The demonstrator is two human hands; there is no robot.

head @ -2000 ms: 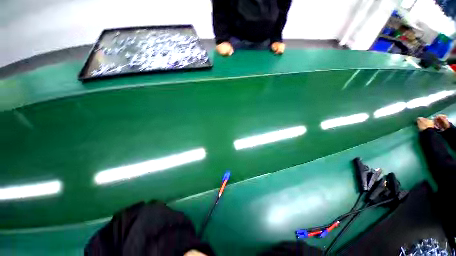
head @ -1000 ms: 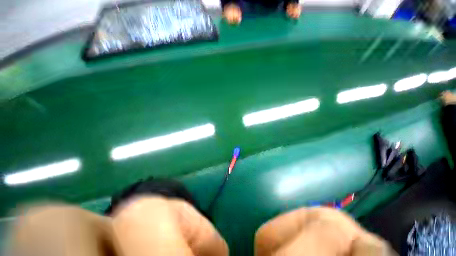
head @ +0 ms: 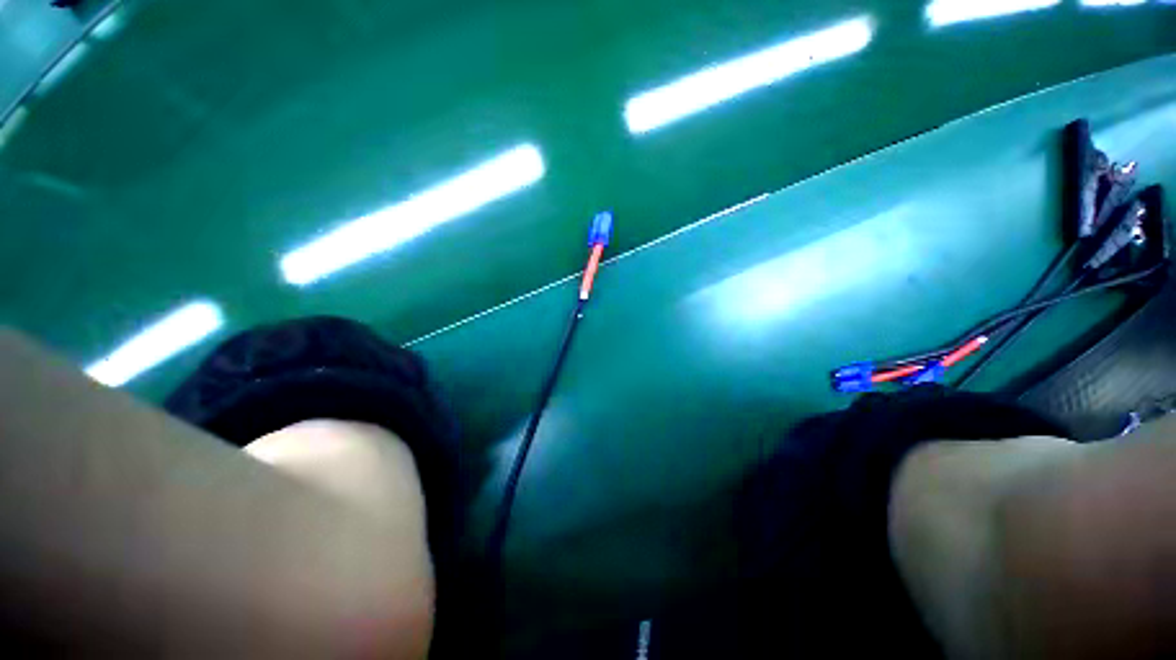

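Observation:
My left hand (head: 194, 516) fills the lower left, very close to the camera and blurred. My right hand (head: 1070, 542) is large and cut off at the lower right. Black sleeve cuffs show behind both wrists. The fingers of both hands are out of the picture, so what they hold is hidden. Between the sleeves lies a thin black lead (head: 544, 400) with a red section and a blue plug (head: 601, 230). The plug rests over the belt's near edge, and the lead's lower end is lost in shadow.
The glossy green belt (head: 722, 181) crosses the upper part. At the right, several black clamps (head: 1116, 226) lie bunched, with red sections and blue plugs (head: 854, 377) towards the middle. Part of a black tray (head: 1109, 374) shows beside them.
Both hands have come up close to the camera and spread towards the sides. The view has tipped down, so the far tray and the other persons are out of view. The lead still lies on the edge.

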